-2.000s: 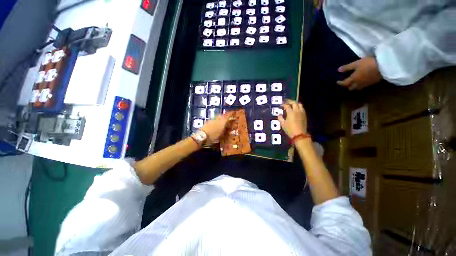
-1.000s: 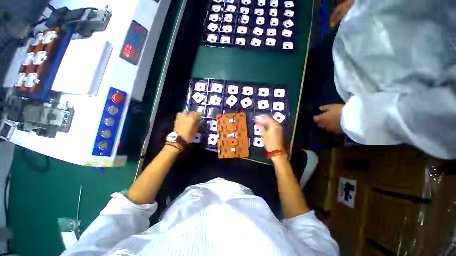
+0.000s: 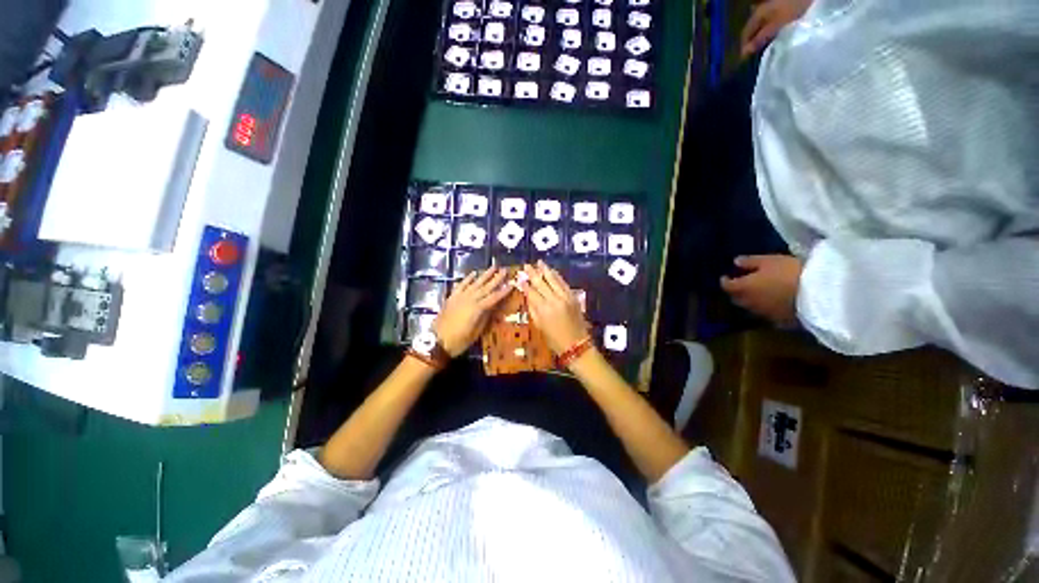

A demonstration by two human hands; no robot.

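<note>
An orange fixture [image 3: 518, 345] lies on the near black tray [image 3: 592, 273], close to its front edge. My left hand [image 3: 471, 310] and my right hand [image 3: 554, 305] meet over the fixture's upper part, fingertips close together. The fingers hide whether either hand pinches a white part; a bit of white shows at the fingertips. White square parts [image 3: 513, 236] fill the tray's two far rows, with a few more in the nearer rows, where several pockets are bare.
A second black tray [image 3: 547, 76] of white parts lies farther back on the green bench [image 3: 524, 148]. The white machine [image 3: 114, 376] with buttons and a loaded orange fixture [image 3: 14, 142] stands left. At right are another person's sleeve and hand [image 3: 766, 287], and cartons [image 3: 900, 456].
Both hands have moved inward from the fixture's two sides and come together over its top. White parts near the tray's front right have left their pockets. The view has shifted slightly.
</note>
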